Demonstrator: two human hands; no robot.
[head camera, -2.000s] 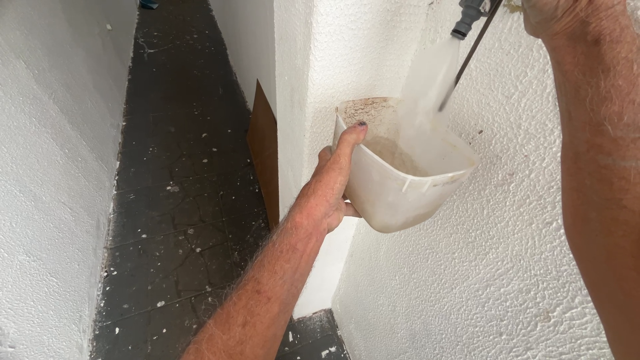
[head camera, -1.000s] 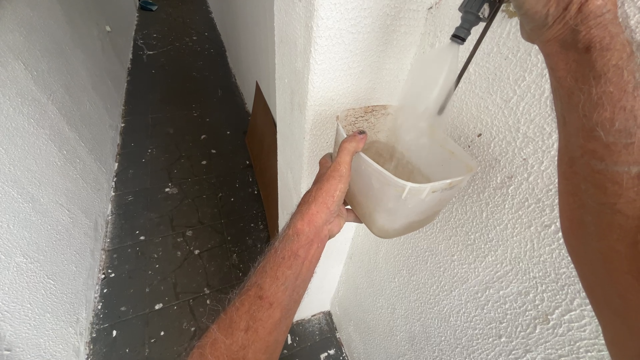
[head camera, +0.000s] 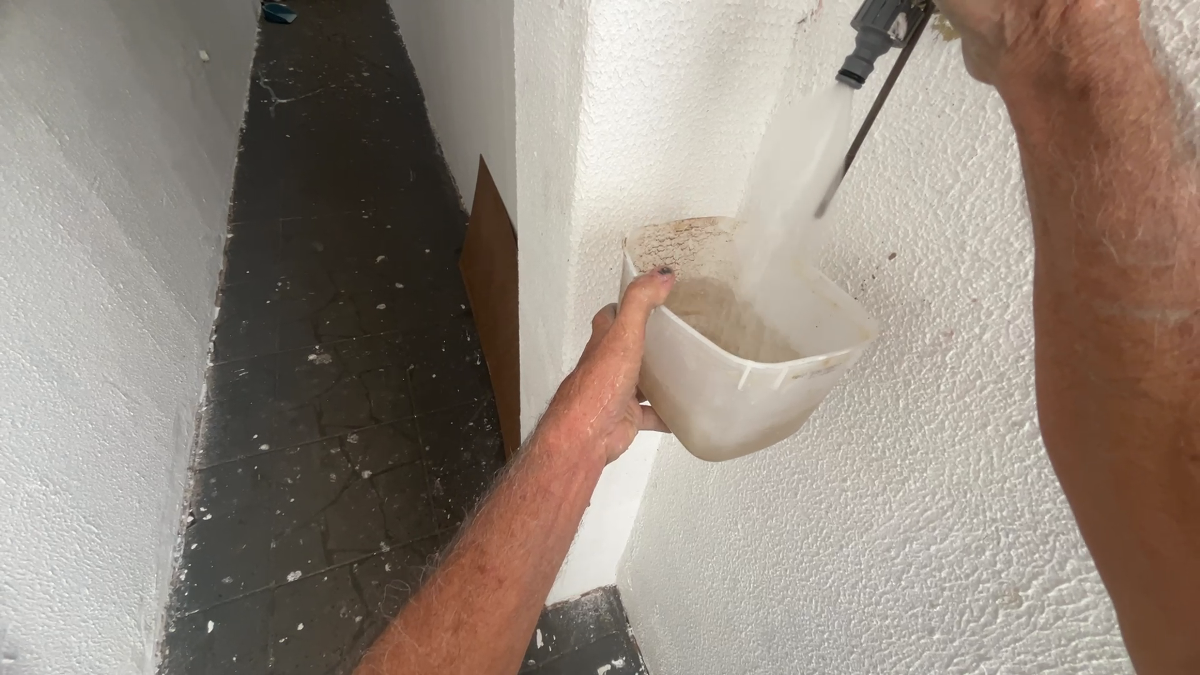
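Note:
My left hand (head camera: 623, 375) grips the near left side of a translucent white plastic tub (head camera: 750, 394), thumb over the rim. Cloudy brownish water (head camera: 727, 319) lies in the tub, and brown residue marks its back inner wall. Above it a grey plastic hose connector or tap outlet (head camera: 864, 52) sprays water (head camera: 797, 169) down into the tub. Beside the outlet a thin dark rod (head camera: 874, 117) slants downward. At the top right edge my right hand (head camera: 994, 37) is by the fitting; its fingers are mostly cut off, so its hold cannot be told.
A textured white wall (head camera: 937, 487) stands right behind the tub, with a white wall corner (head camera: 548, 234) to its left. A brown board (head camera: 492, 300) leans there. Beyond runs a narrow passage with dark, paint-spotted floor tiles (head camera: 319, 375) and a blue object (head camera: 278, 12) at its far end.
The water in the tub stands higher than two seconds ago. Both hands remain in nearly the same places, and the spray continues.

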